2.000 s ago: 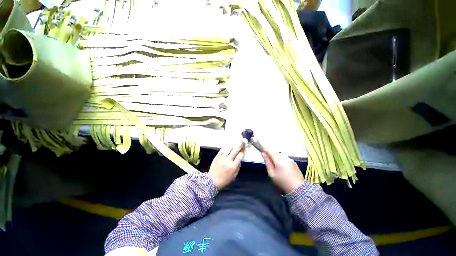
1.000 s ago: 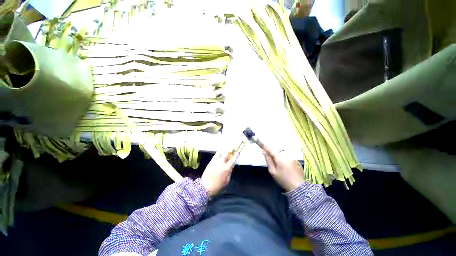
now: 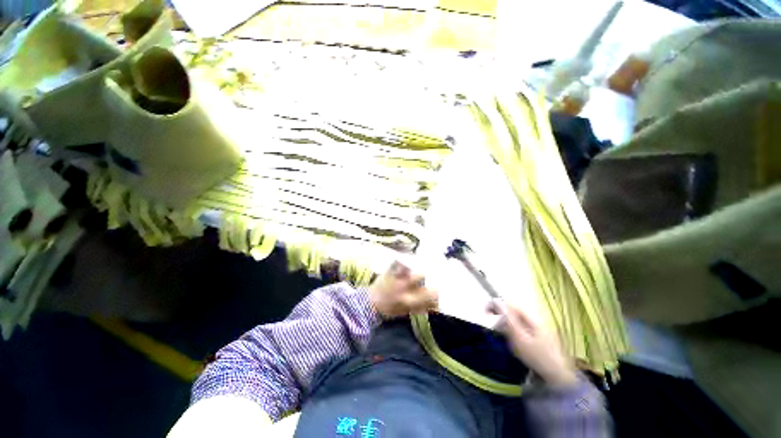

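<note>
My left hand (image 3: pixel 402 292) is blurred at the table's front edge, by the near right end of the strap row (image 3: pixel 342 192). Its fingers are closed around part of a yellow-tan strap (image 3: pixel 454 366), which hangs from under the hand and curves across my lap toward the right sleeve. The held end is not clear. My right hand (image 3: pixel 533 338) is farther right, also blurred, and grips the thin light handle of a small tool (image 3: pixel 473 270). The tool's dark head points up and left over the white board (image 3: pixel 471 205), apart from the left hand.
A loose strap bundle (image 3: pixel 557 231) lies right of the board. Olive bag bodies stand at left (image 3: pixel 163 154) and right (image 3: pixel 676 248). A pale pointed bottle (image 3: pixel 591 47), amber containers (image 3: pixel 629 74) and a dark heap (image 3: pixel 581 139) are behind the bundle. Strap ends (image 3: pixel 248 237) hang over the front edge.
The view has shifted. My hands have moved apart, the left near the strap row and the right lower and farther right with the tool. The strap now hangs across my lap.
</note>
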